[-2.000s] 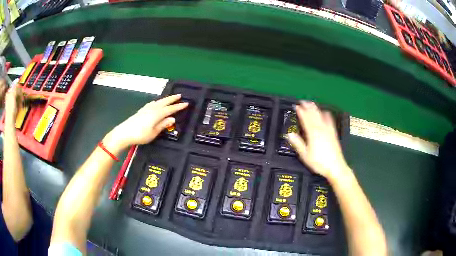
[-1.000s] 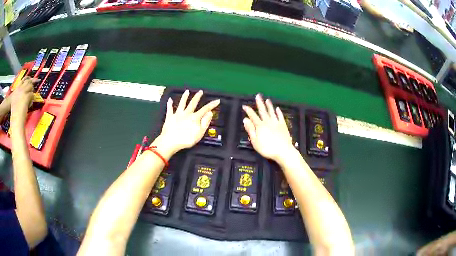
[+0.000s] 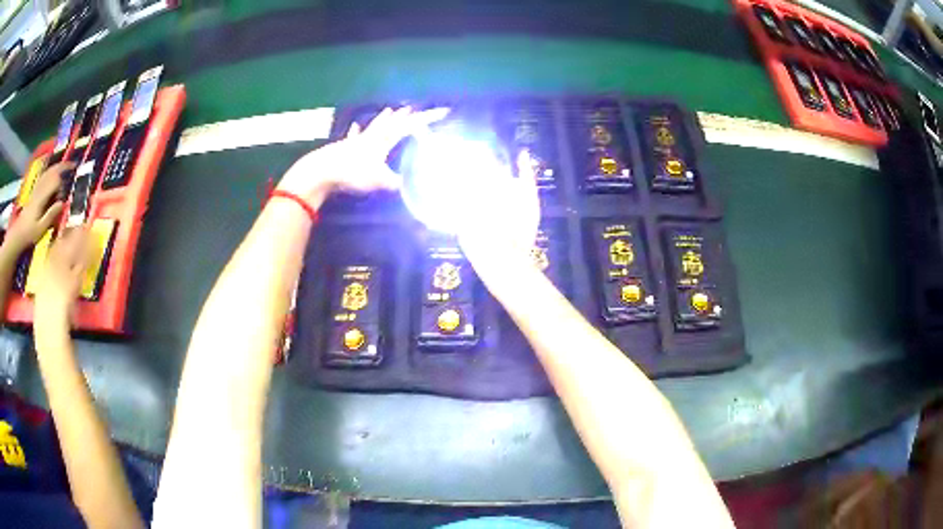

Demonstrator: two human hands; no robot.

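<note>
A black foam tray (image 3: 393, 380) lies in front of me and holds closed black flip phones with gold emblems, such as one in the lower row (image 3: 449, 294). A very bright white glare (image 3: 455, 176) covers the upper left part of the tray. My left hand (image 3: 357, 163) is over the tray's upper left, fingers spread at the glare's left edge. My right hand (image 3: 498, 219) is at the glare's lower right, partly washed out. The glare hides what lies between the hands and whether the right hand holds anything.
At left, another person's hands (image 3: 64, 253) work over a red tray (image 3: 155, 176) with open phones. Another red tray (image 3: 796, 103) with closed phones is at the upper right. Red pens (image 3: 286, 329) lie by the foam tray's left edge. A pale strip (image 3: 259, 131) crosses the bench.
The bright glare has appeared between my hands. My hands have moved closer together, the right one leftward. The foam tray now sits higher in view. The other person's hands at left have shifted.
</note>
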